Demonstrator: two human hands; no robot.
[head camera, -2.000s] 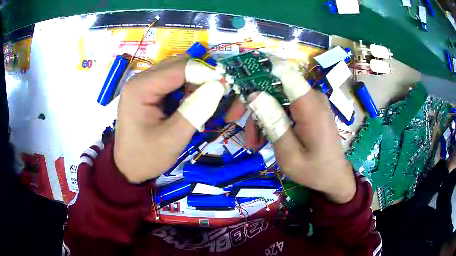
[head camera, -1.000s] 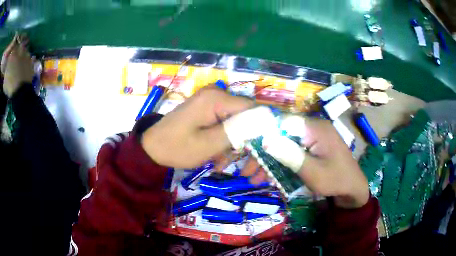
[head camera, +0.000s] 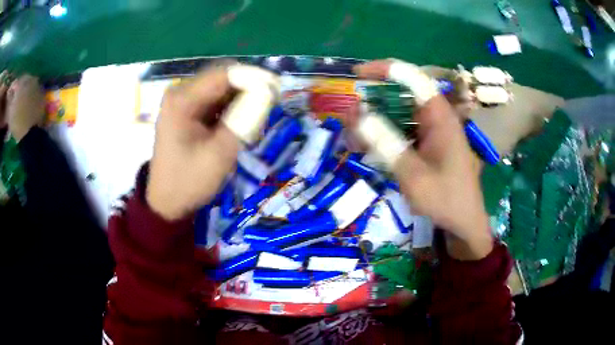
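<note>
My left hand (head camera: 195, 141) is blurred, its thumb and forefinger in off-white sleeves and close together; whether anything is between them cannot be told. My right hand (head camera: 438, 158) holds a green PCB panel (head camera: 391, 102) between its sleeved thumb and fingers; the panel is motion-blurred. Below and between the hands lies a pile of blue battery cells (head camera: 290, 232) with thin leads and white pads, partly covered by the hands.
Green board panels (head camera: 546, 202) are stacked at right. Two cream plastic parts (head camera: 491, 85) and a blue cell (head camera: 482, 141) lie at upper right. A green belt (head camera: 283, 30) crosses the back, with wired cells at far right. Another person's hand (head camera: 27, 104) and dark sleeve are at left.
My hands were together at the panel and have moved apart; the panel is now on my right hand's side. More of the battery pile shows between them. Another person's arm has appeared at left.
</note>
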